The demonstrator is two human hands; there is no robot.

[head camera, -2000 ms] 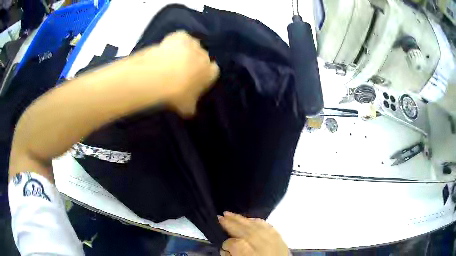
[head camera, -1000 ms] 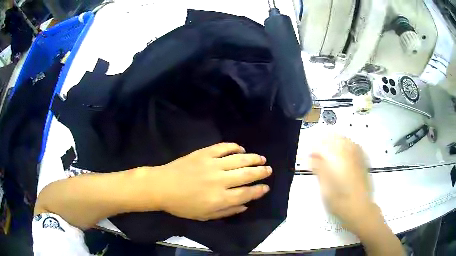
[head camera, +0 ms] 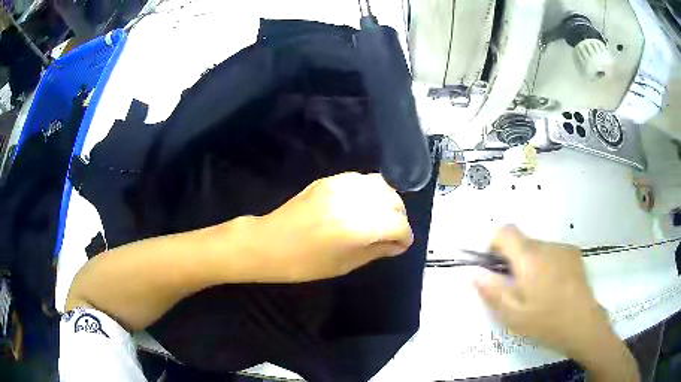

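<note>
The black garment (head camera: 224, 164) lies spread over the left and middle of the white table, its straight right edge running from the lamp down to the front. My left hand (head camera: 358, 224) lies on the cloth near that edge, fingers curled; whether it pinches cloth cannot be told. My right hand (head camera: 534, 283) is over the table right of the cloth, somewhat blurred, holding the dark thread snips (head camera: 489, 261), whose points face left towards the cloth. The snips and the cloth are apart.
The black work lamp (head camera: 396, 112) hangs over the cloth's right edge. The off-white sewing machine head (head camera: 590, 89) stands upper right, with a ribbed knob and coil (head camera: 515, 130) low down. A phone-like rectangle (head camera: 597, 138) is at right, a silver disc (head camera: 479, 177) on the bed, a blue basket (head camera: 89, 97) upper left.
The garment has been turned and laid flat. My right hand left the cloth and took up the snips from the right. My left hand moved onto the cloth, and its fingers went from spread to curled.
</note>
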